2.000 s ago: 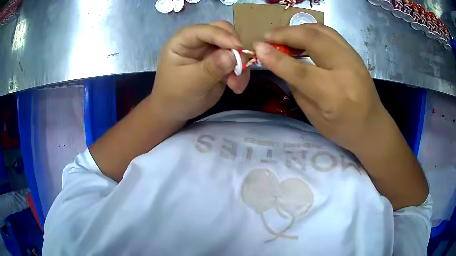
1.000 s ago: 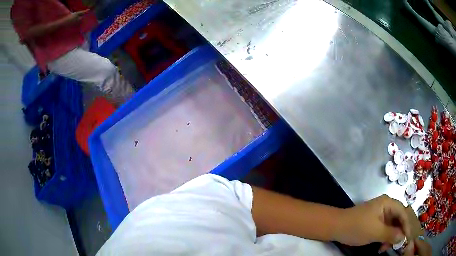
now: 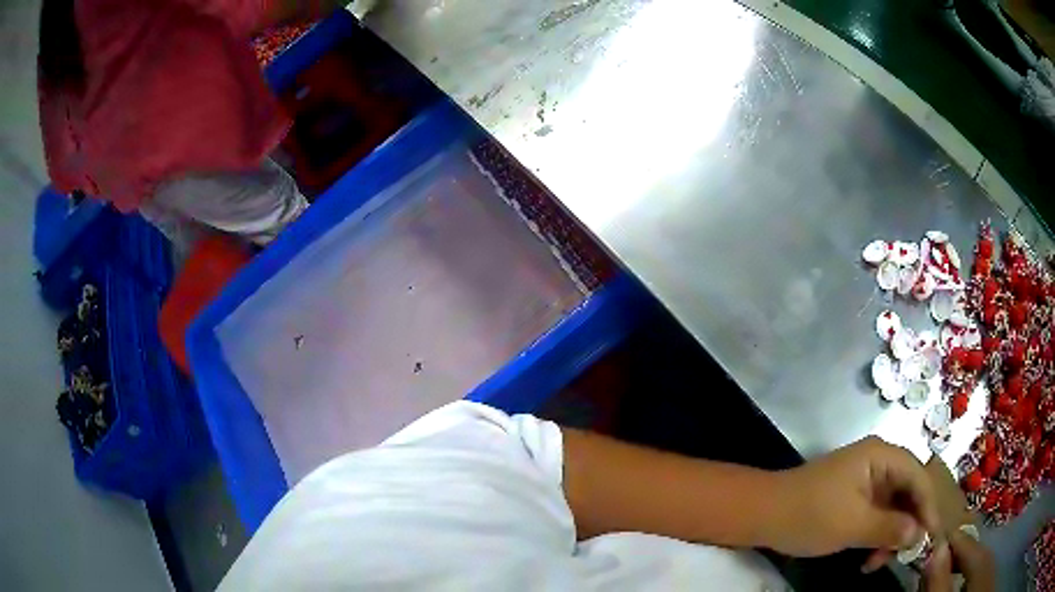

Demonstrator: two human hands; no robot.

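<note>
My left hand [image 3: 862,503] is at the lower right, fingertips pinched on a small white base [image 3: 914,548]. My right hand [image 3: 967,560] is beside it, cut off by the bottom edge, its fingers bent towards the base; what it grips is hidden. No figure can be made out between the hands. Loose white bases [image 3: 908,368] with red marks lie in small piles on the steel table beyond my left hand. A tangled heap of red-haired doll figures [image 3: 1016,387] lies to their right.
A large blue crate [image 3: 359,335] with a pale lining stands beside the steel table's [image 3: 740,208] edge. A person in red [image 3: 174,104] is at the upper left, near a red stool. Blue bins [image 3: 133,382] with dark pieces stand at far left.
The view has swung left from my hands to the crate and table. In the last second, the person in red has shifted nearer and to the right. My hands stay together at the base.
</note>
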